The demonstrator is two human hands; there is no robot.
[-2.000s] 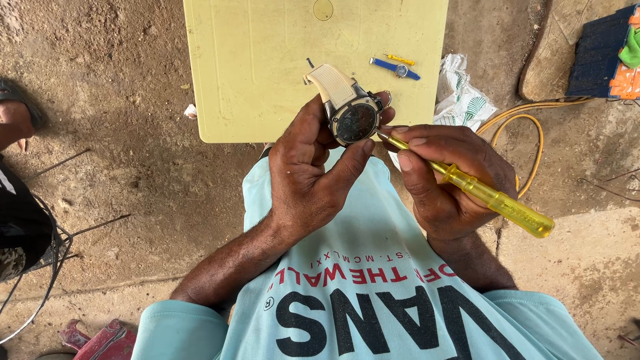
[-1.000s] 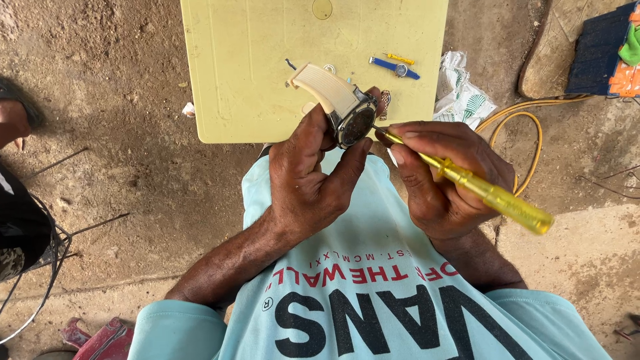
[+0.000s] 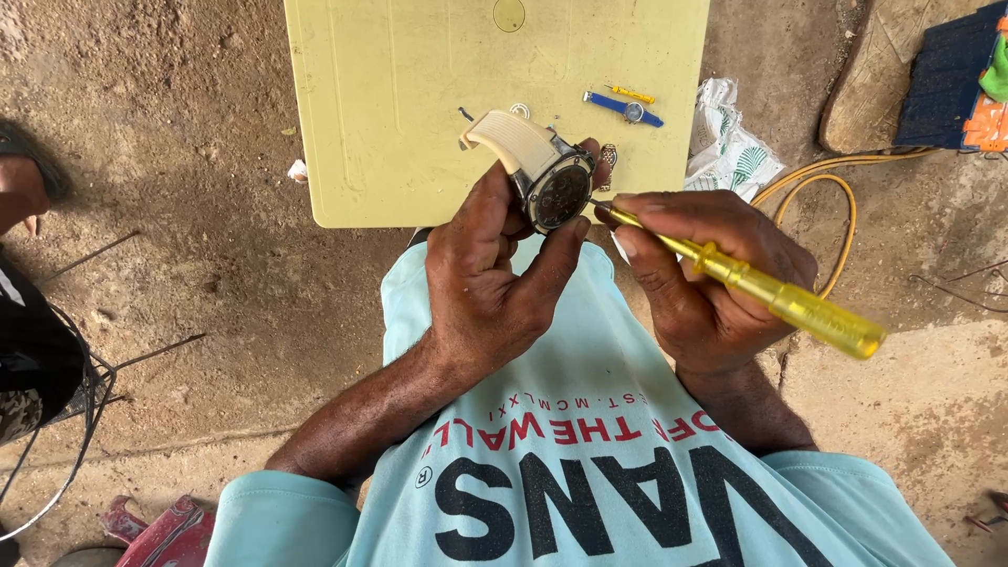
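My left hand (image 3: 500, 276) grips a wristwatch (image 3: 561, 195) with a dark round face and a cream strap, tilted above the near edge of a yellow table (image 3: 378, 142). The strap points up and to the left. In my right hand (image 3: 717, 276) is a screwdriver with a clear yellow handle (image 3: 756, 285); its tip meets or nearly meets the right rim of the watch case. Beyond, on the table, lie a blue-strapped watch (image 3: 633, 112), a small yellow screwdriver (image 3: 632, 94) and a patterned metal piece (image 3: 609, 164), partly behind my left fingers.
A white printed plastic bag (image 3: 724, 142) lies right of the table, near an orange cable (image 3: 846, 228) and a dark blue crate (image 3: 949, 75). At the left edge are another person's foot (image 3: 22, 189) and a wire frame (image 3: 98, 370). Something red (image 3: 169, 535) is at the bottom left.
The watch in my left hand has turned and tilted since two seconds ago, showing more of its cream strap. My right hand still holds the screwdriver at the case edge.
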